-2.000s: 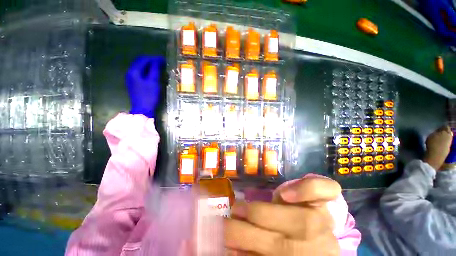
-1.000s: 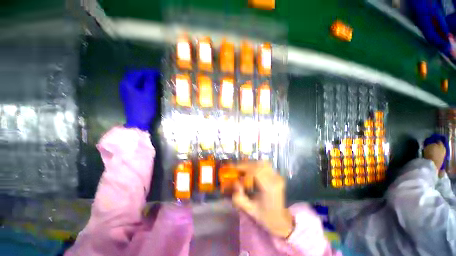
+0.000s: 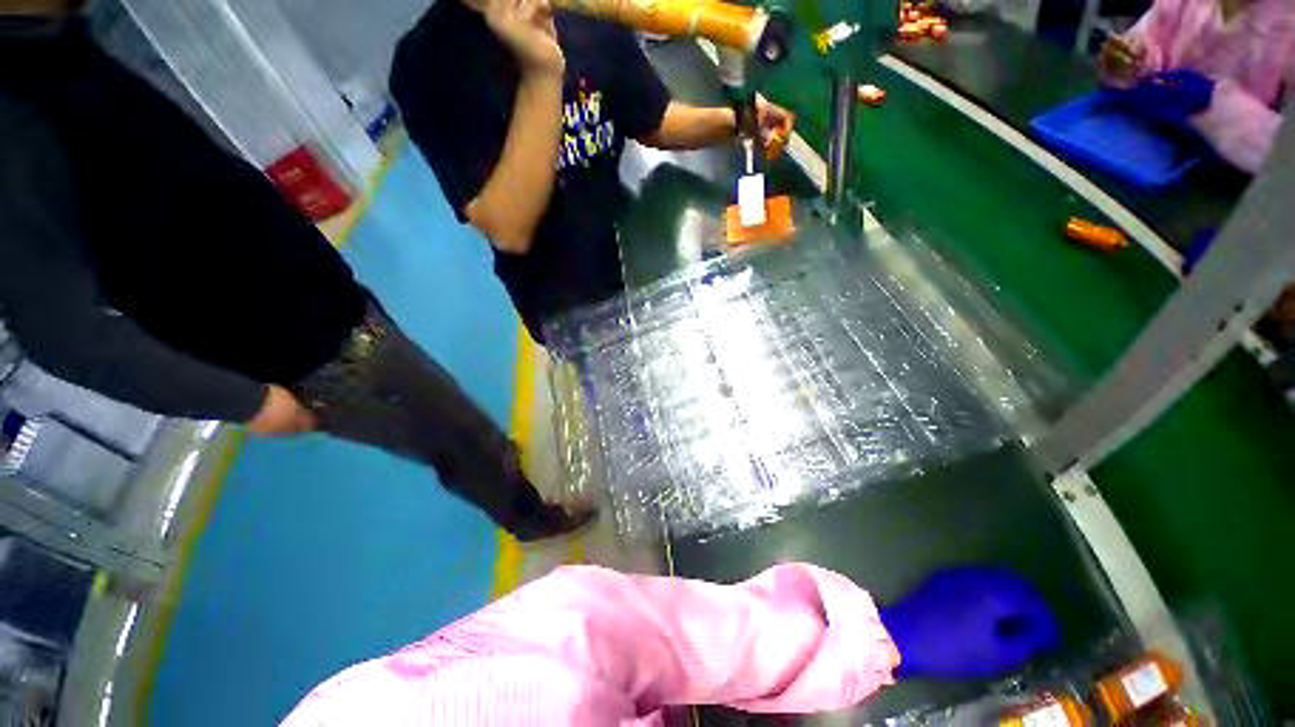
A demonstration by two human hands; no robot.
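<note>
My left hand (image 3: 973, 622), in a blue-purple glove, lies on the dark bench at the lower right. Its fingers look curled, and I see no object in it. Beside it, at the bottom right edge, an orange device with a white label (image 3: 1136, 685) and another orange device (image 3: 1045, 712) show in part of a clear tray. Empty clear blister trays (image 3: 795, 405), perhaps stacked, lie shiny on the bench beyond my left hand. My right hand is out of the picture.
A person in black (image 3: 526, 156) at the bench's far end holds a long yellow-orange roll (image 3: 653, 17). Another person in dark clothes (image 3: 156, 213) stands at left on the blue floor. The green conveyor (image 3: 980, 206) carries an orange device (image 3: 1095, 233). A blue bin (image 3: 1115, 139) lies across it.
The view has swung left, bringing the empty trays and two people into sight. The filled tray is mostly out of view at the lower right. My right hand has left the picture.
</note>
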